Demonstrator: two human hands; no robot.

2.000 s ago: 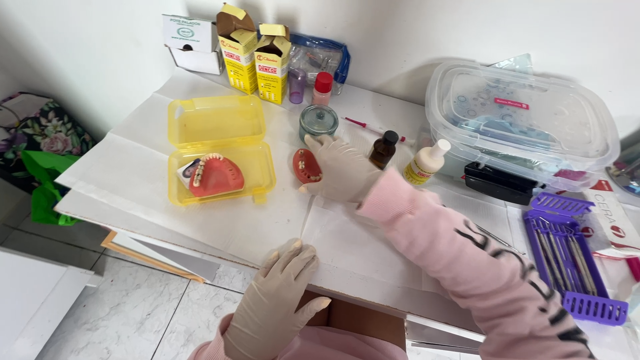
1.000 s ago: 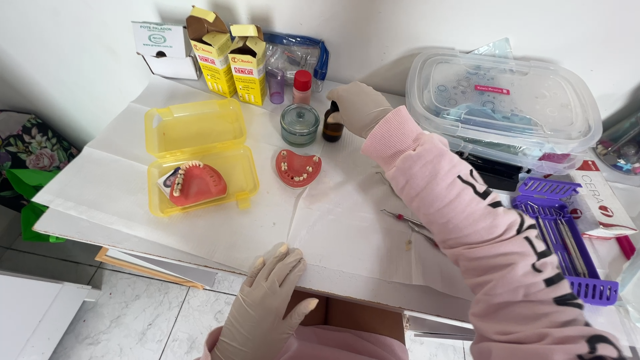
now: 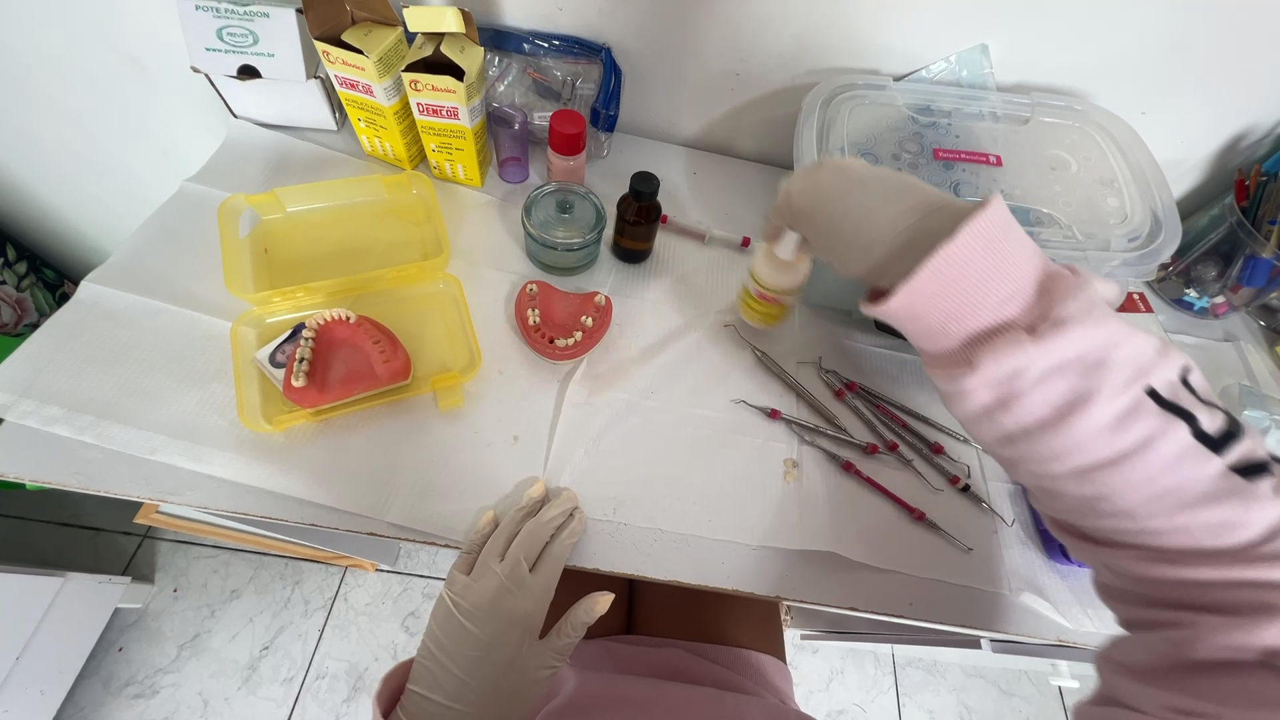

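Note:
My gloved right hand [image 3: 850, 215], blurred, grips the top of a small white-capped bottle with a yellow label [image 3: 772, 285], in front of the clear lidded plastic box. My gloved left hand [image 3: 515, 590] rests on the table's front edge, fingers apart, holding nothing. Between them several metal dental instruments [image 3: 860, 430] lie in a loose pile. A red dental model with teeth [image 3: 563, 325] sits mid-table, just in front of a lidded glass jar [image 3: 563, 228] and a brown glass bottle with a black cap [image 3: 637, 220]. Another red dental model [image 3: 350, 362] lies in the open yellow plastic case [image 3: 460, 340].
Along the wall stand a white box [image 3: 265, 70], two opened yellow cartons [image 3: 447, 110], a purple cup [image 3: 510, 145], a red-capped bottle [image 3: 567, 145] and a clear zip pouch [image 3: 560, 75]. At right are the plastic box [image 3: 1000, 130] and a cup of pens [image 3: 1220, 260]. A syringe [image 3: 705, 233] lies behind.
My right hand has let go of the brown bottle and moved right to the white-capped bottle. The brown bottle now stands beside the glass jar. My left hand has stayed at the table edge.

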